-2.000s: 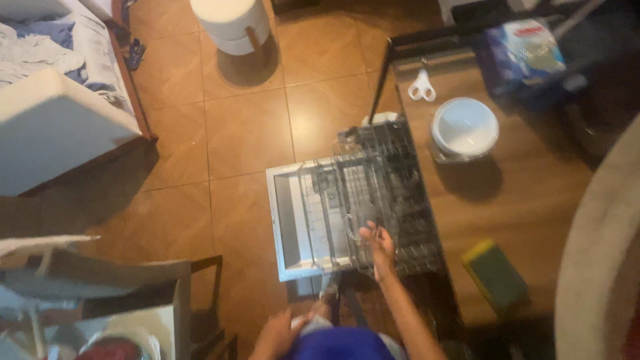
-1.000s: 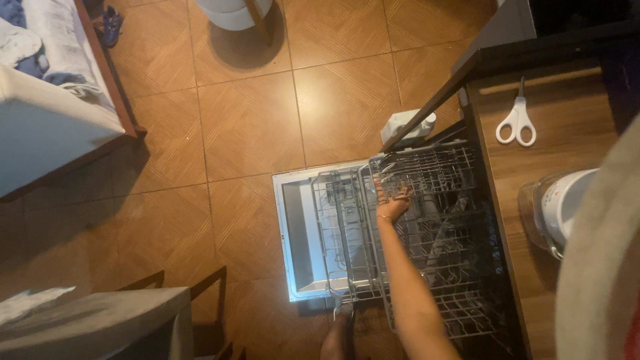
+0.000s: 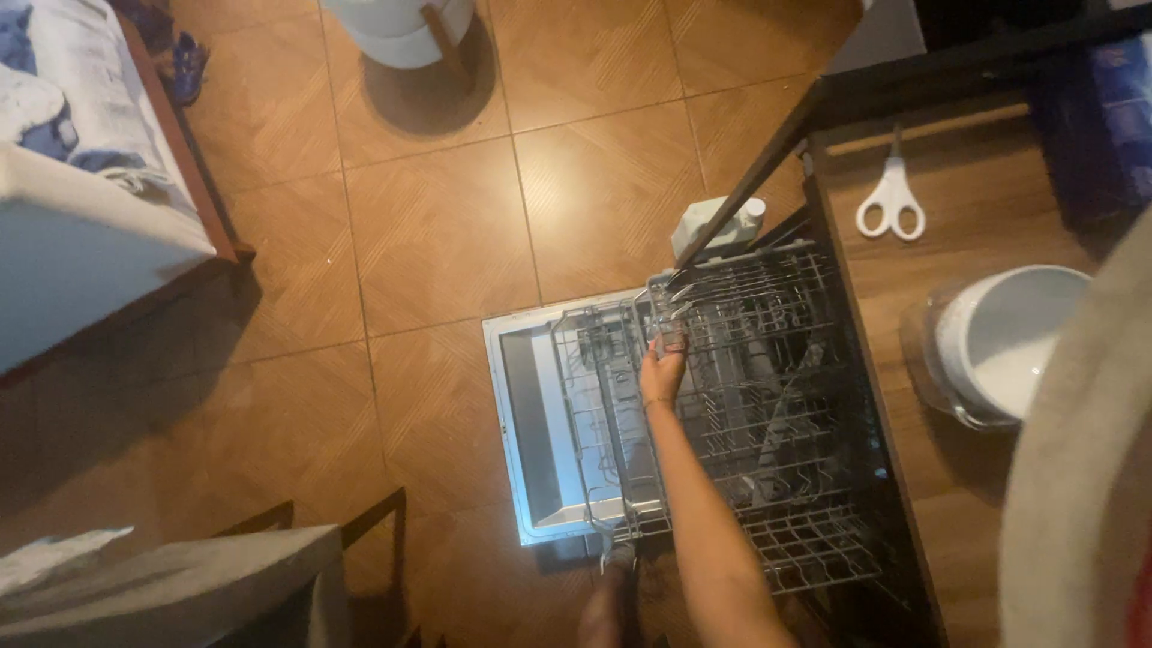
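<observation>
My right hand reaches over the pulled-out upper wire rack of an open dishwasher, at the rack's far left corner. Its fingers are curled around a small clear object, which looks like glass; blur hides its shape. Below, a lower rack shows in part. The dishwasher's lowered door lies open to the left. My left hand is not in view. A blurred dark limb at the bottom edge, by the rack, seems to be a foot or leg.
On the wooden countertop at right are white-handled scissors and a white bowl with a clear container around it. A pale jug stands on the floor behind the rack. A chair, a white bin-like stool and a light box-like piece stand left.
My right hand has moved to the rack's far left corner. My left hand, seen at the bottom two seconds ago, has left view. The view has shifted and come closer.
</observation>
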